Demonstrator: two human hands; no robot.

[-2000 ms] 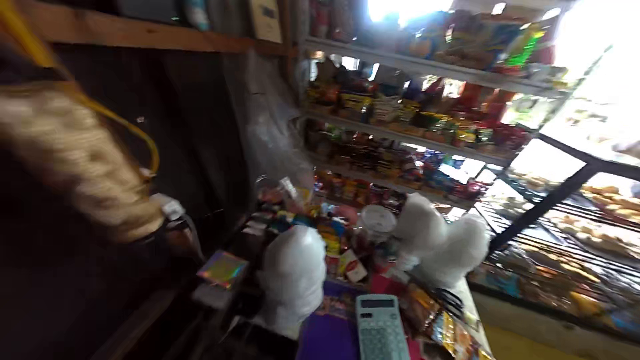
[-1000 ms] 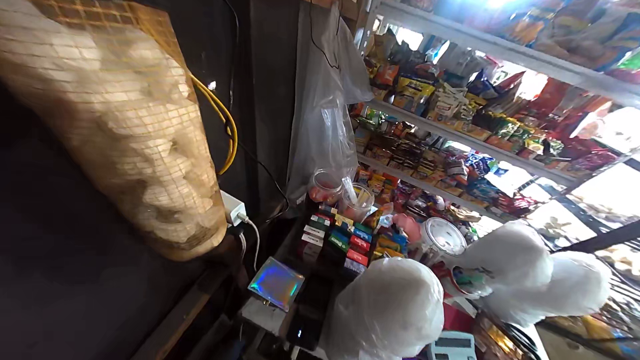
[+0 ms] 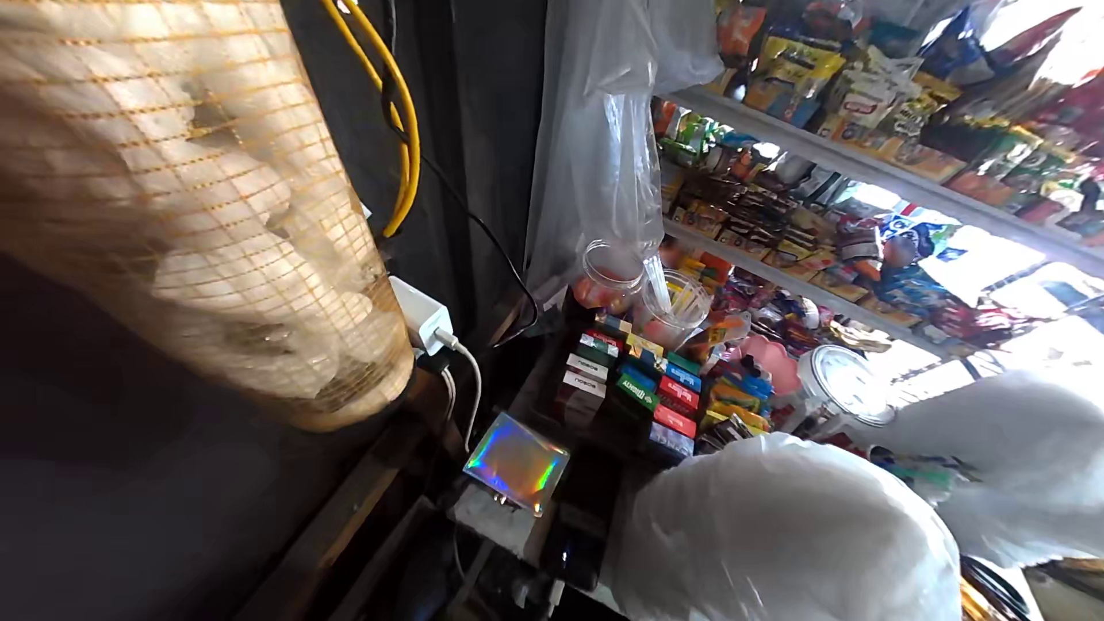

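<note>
Neither my left hand nor my right hand shows in the head view. A yellow mesh sack with pale, lumpy contents [image 3: 250, 207] hangs large at the upper left. Below the middle lies a square with a rainbow sheen [image 3: 517, 463] on a pale box. Right of it, cigarette packs [image 3: 636, 388] stand in rows. Behind them are two clear plastic tubs [image 3: 609, 274]. A full white plastic bag [image 3: 785, 535] fills the lower right, with another white bag [image 3: 1018, 448] beyond it.
Shelves of snack packets [image 3: 819, 159] rise at the right. A white charger [image 3: 420, 315] with a cable sits beside the mesh sack, under a looped yellow cable [image 3: 405, 129]. Clear plastic sheeting [image 3: 595, 147] hangs at the back. A round-lidded tub [image 3: 849, 384] stands behind the bags.
The view has swung strongly to the left and closer to the mesh sack and cigarette packs. The light green calculator seen in the earlier frames is out of view.
</note>
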